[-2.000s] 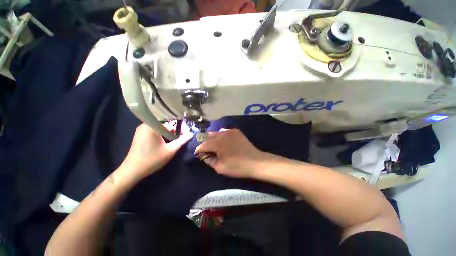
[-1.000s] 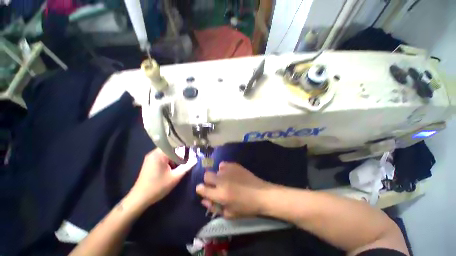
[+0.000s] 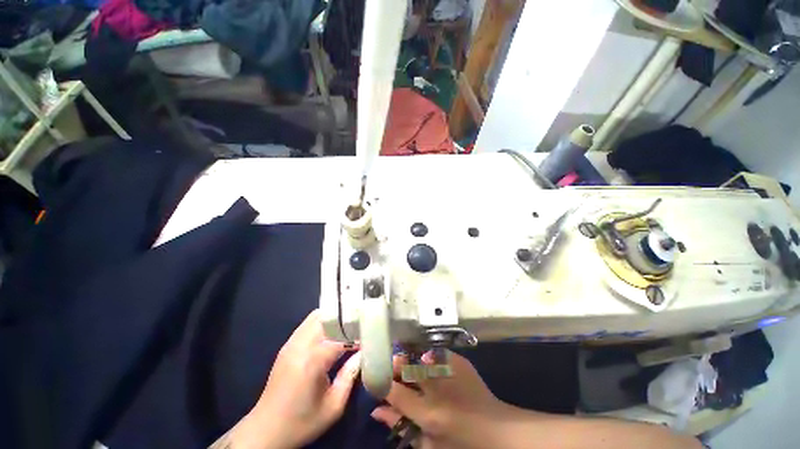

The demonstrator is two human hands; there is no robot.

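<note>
Dark navy fabric (image 3: 263, 289) lies under the sewing machine head (image 3: 491, 298) and spreads left. My left hand (image 3: 303, 386) is left of the curved cream guard (image 3: 376, 346), with thumb and fingertips together on the fabric. My right hand (image 3: 452, 399) is right of the guard, its fingertips on the fabric below the needle area. Dark metal thread snips (image 3: 403, 430) show in my right palm. The head and guard hide the needle, the presser foot and some fingertips.
A dark fabric heap (image 3: 79, 289) hangs off the left side. A white cloth strip (image 3: 680, 381) and dark scraps (image 3: 744, 364) lie at the right end. A grey thread cone (image 3: 568, 153) stands behind the head. Heaped clothes (image 3: 254, 39) are at the back.
The view has tilted up, so machine and hands sit lower and further right in the picture. Both hands stay beside the needle area, and the snips stay in my right hand.
</note>
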